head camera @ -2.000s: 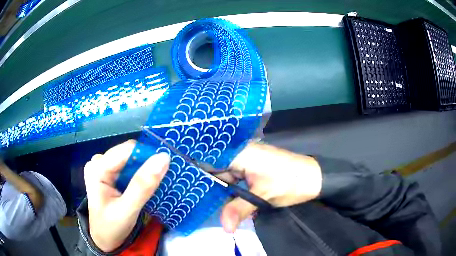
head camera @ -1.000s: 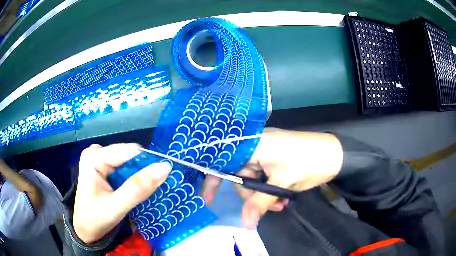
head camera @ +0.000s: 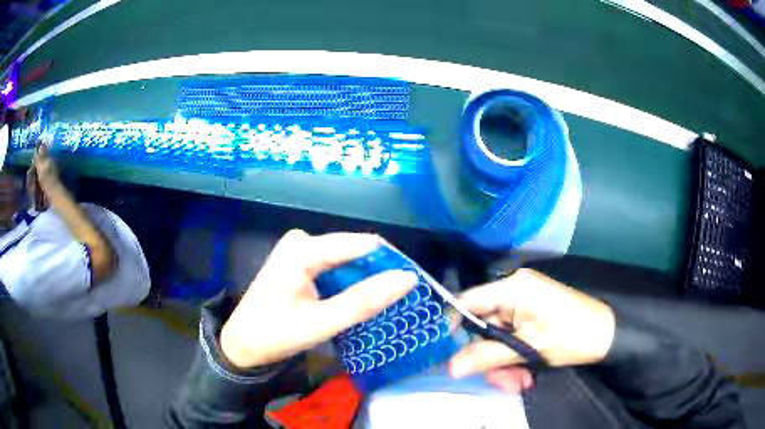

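My left hand (head camera: pixel 314 302) holds a piece of blue film with rows of pale crescents (head camera: pixel 398 331) by its upper left edge. My right hand (head camera: pixel 537 327) holds scissors with black handles (head camera: pixel 509 342). The scissors' pale blade lies along the upper right edge of the piece, its tip near my left thumb. The blue roll (head camera: pixel 537 167) lies on the green surface (head camera: pixel 335 199) with its free end at the front edge, apart from the piece. Whether the blades are open is not clear.
Shiny blue strips (head camera: pixel 294 147) lie left of the roll, with a duller one (head camera: pixel 294 99) behind them. A black tray (head camera: pixel 723 222) stands at the right. A person in white (head camera: pixel 75 255) is at the left. A blue stool (head camera: pixel 201 251) is below the edge.
The view has turned left. The piece in my left hand has come apart from the roll's film. The scissors' blades, spread across the film before, now lie along the cut edge.
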